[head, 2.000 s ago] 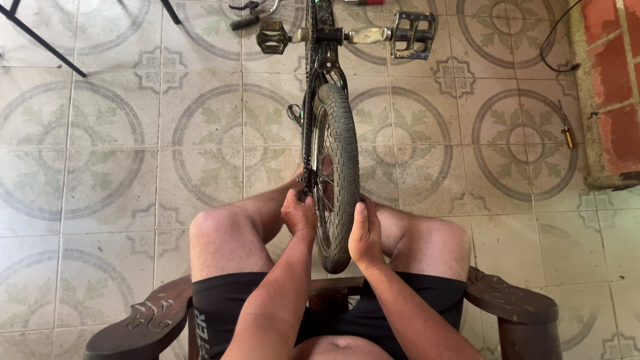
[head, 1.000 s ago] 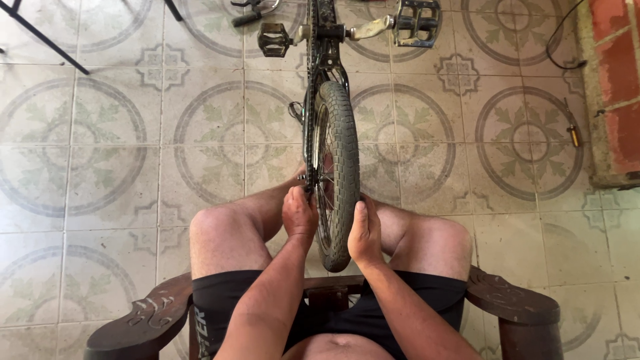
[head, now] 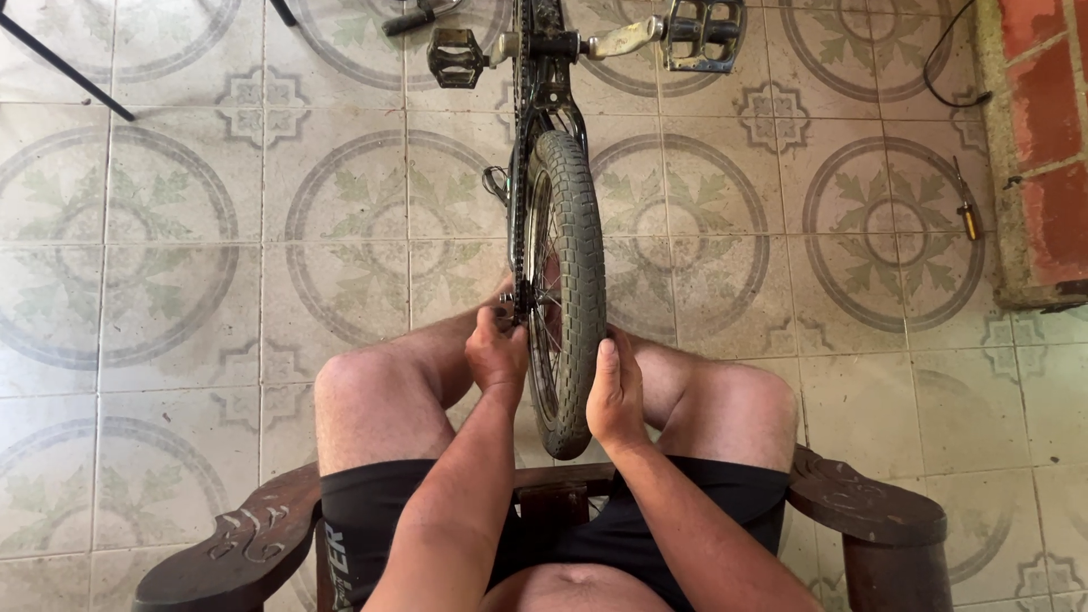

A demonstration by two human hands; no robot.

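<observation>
A bicycle's rear wheel with a knobby tyre [head: 571,255] points toward me between my knees. The chain [head: 520,170] runs along its left side to the hub and axle [head: 531,297]. My left hand [head: 496,350] is at the rear axle area with its fingers bent; what its fingertips touch is hidden. My right hand [head: 615,393] lies against the right side of the tyre, thumb up, its other fingers mostly out of sight. Farther off are the crank arm [head: 625,39], the left pedal [head: 456,59] and the right pedal [head: 704,36].
I sit on a carved wooden chair with a left armrest [head: 234,544] and a right armrest [head: 867,497]. A screwdriver [head: 968,208] lies on the tiled floor near a brick structure [head: 1050,170]. A black cable [head: 928,81], a handlebar grip [head: 408,22] and thin black metal legs [head: 68,61] are farther off.
My left hand's fingers have shifted slightly at the axle, with the thumb and fingers now more bent. My right hand stays by the tyre.
</observation>
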